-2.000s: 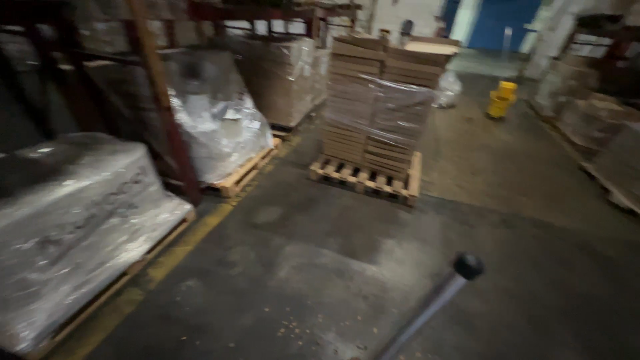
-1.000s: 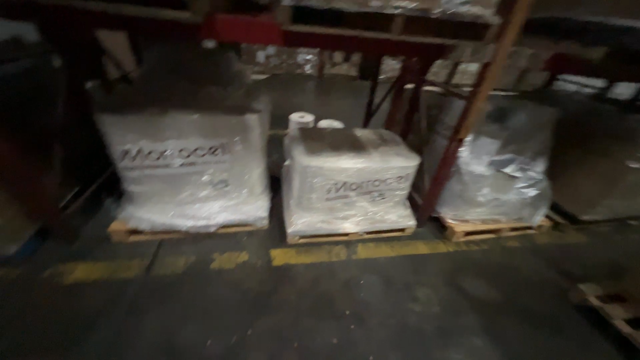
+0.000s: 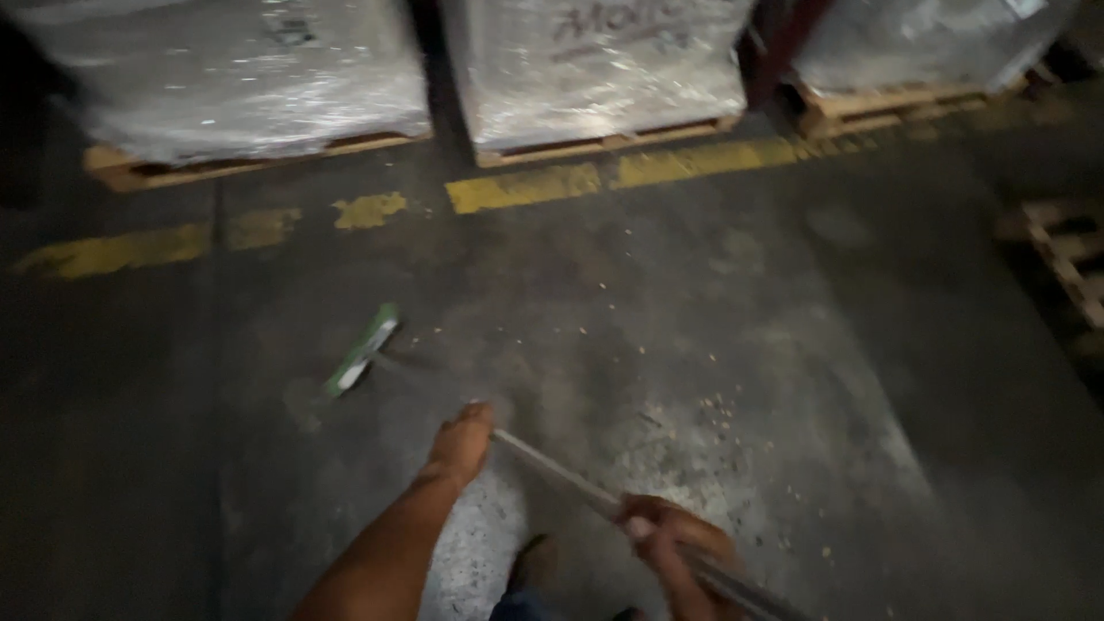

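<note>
A long pole point(image 3: 556, 470) runs slantwise from the lower right toward a green push-broom head point(image 3: 364, 349) on the concrete floor, left of centre. My left hand point(image 3: 463, 442) is closed around the pole, nearer the head. Farther up the pole, at the lower right, my right hand point(image 3: 681, 543) grips it as well; motion blur softens its fingers. Small pale crumbs point(image 3: 716, 410) lie scattered over the floor ahead of me and to the right of the pole.
Plastic-wrapped loads stand on wooden pallets point(image 3: 612, 142) along the far side, behind a worn yellow floor line point(image 3: 526, 185). A red rack post point(image 3: 785, 47) rises between two of them. Another wooden pallet point(image 3: 1065, 263) lies at the right edge. My shoe point(image 3: 533, 561) shows at the bottom.
The view has swung left and then down. Both hands and the green broom head are now in sight; neither earlier frame shows them, though a pole end shows two seconds ago.
</note>
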